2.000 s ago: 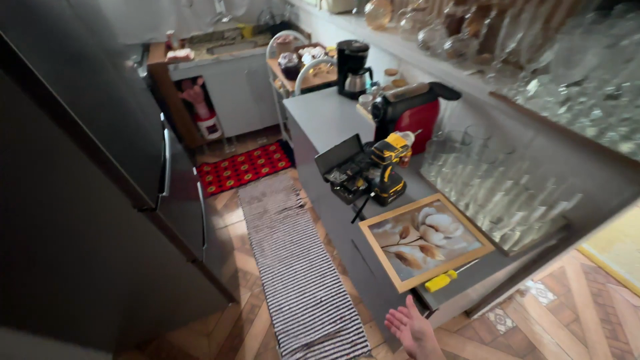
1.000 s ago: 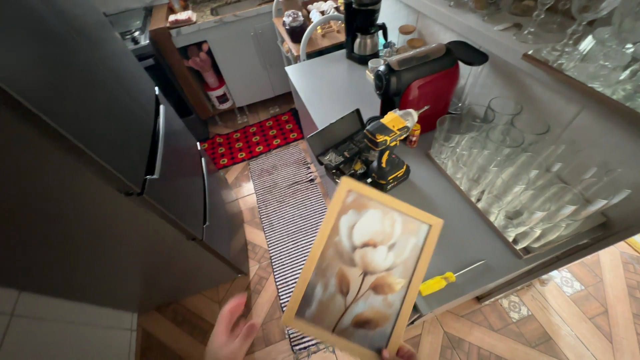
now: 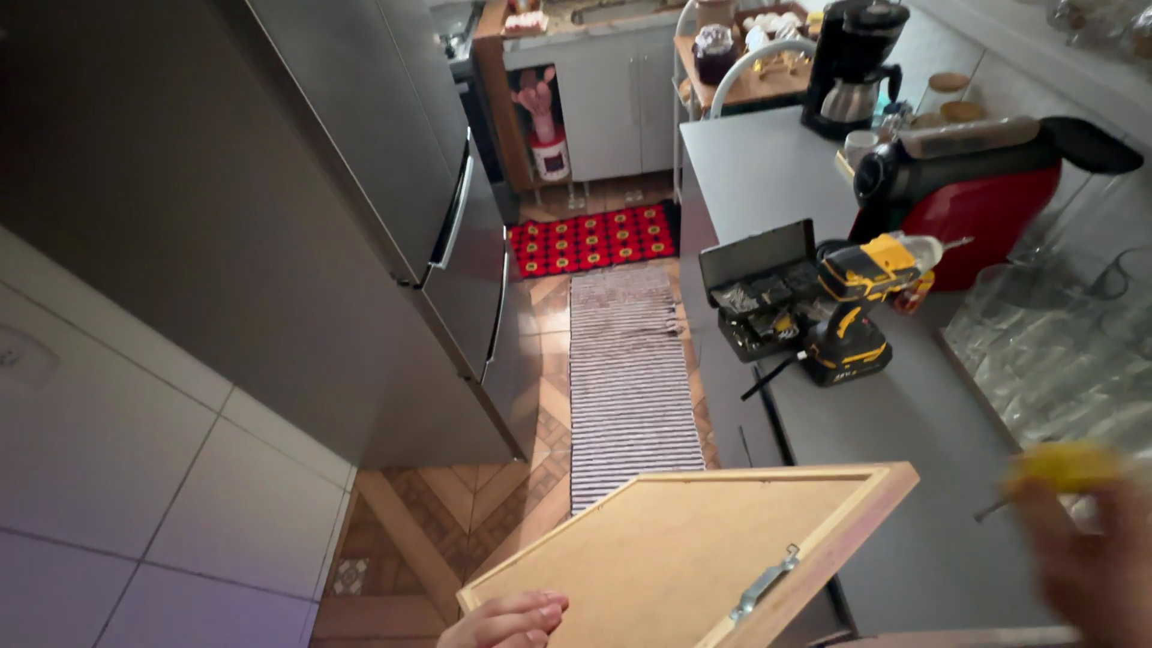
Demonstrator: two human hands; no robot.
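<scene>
My left hand (image 3: pixel 508 621) grips the lower left of a wooden picture frame (image 3: pixel 666 549), its fingers on the plain back panel, which faces me. A metal hanger (image 3: pixel 763 583) is fixed to the frame's right side. At the right edge my right hand (image 3: pixel 1093 549), blurred, is closed on a screwdriver with a yellow handle (image 3: pixel 1066 468); its shaft points down and left above the grey counter (image 3: pixel 918 504). Farther back on the counter a yellow-and-black cordless drill (image 3: pixel 855 306) stands upright beside an open black case (image 3: pixel 760 288) of small parts.
A red coffee machine (image 3: pixel 972 198) and a black coffee maker (image 3: pixel 850 72) stand at the counter's back. Glassware (image 3: pixel 1062 333) fills the right side. A tall refrigerator (image 3: pixel 360 225) is on the left. Striped (image 3: pixel 630 387) and red (image 3: pixel 594 238) rugs lie on the floor.
The picture frame, first flat on the counter, was lifted and is now turned with its back toward me. The screwdriver, lying on the counter one second ago, is now in my right hand.
</scene>
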